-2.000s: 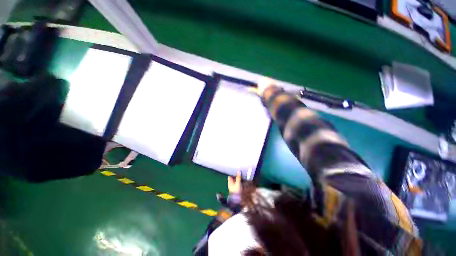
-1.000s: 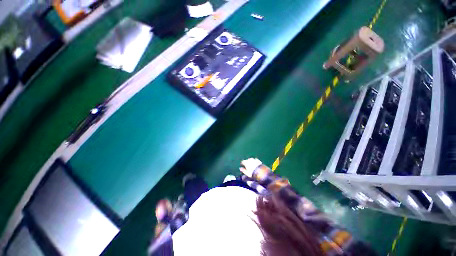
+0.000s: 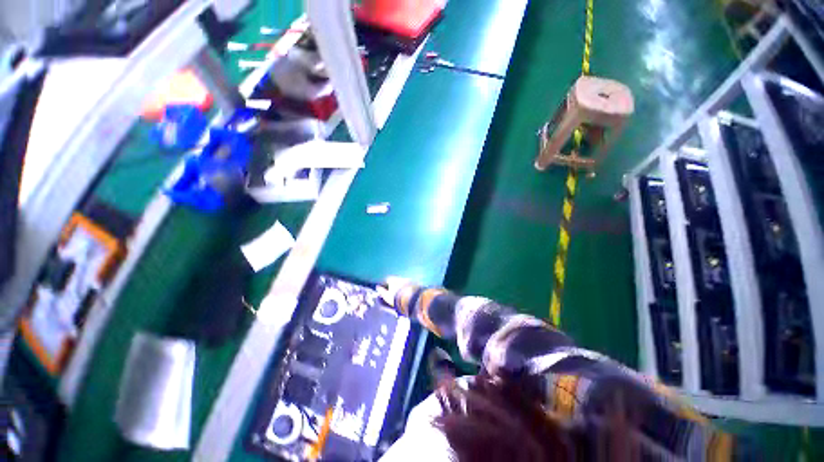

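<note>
An open laptop base [image 3: 339, 361] with its bottom cover off lies on the green line bench right in front of me. It shows two round fans, a board and an orange strip. My right hand [image 3: 392, 291] reaches over its far right corner and appears to touch it; the hand is small and blurred, so its grip is unclear. My left hand is not visible. A small white piece [image 3: 378, 208] lies on the bench beyond the base.
A pale rail [image 3: 235, 388] and post [image 3: 343, 72] border the bench's left side. A red item [image 3: 397, 18] lies farther along. Blue items [image 3: 212, 158] and white sheets [image 3: 158, 388] are left. A stool [image 3: 603, 99] and laptop rack [image 3: 709, 271] stand right.
The view has turned and moved along the bench, so the open base is now close in front. My right hand has moved from over the floor to the base's far corner. The closed laptops have left view.
</note>
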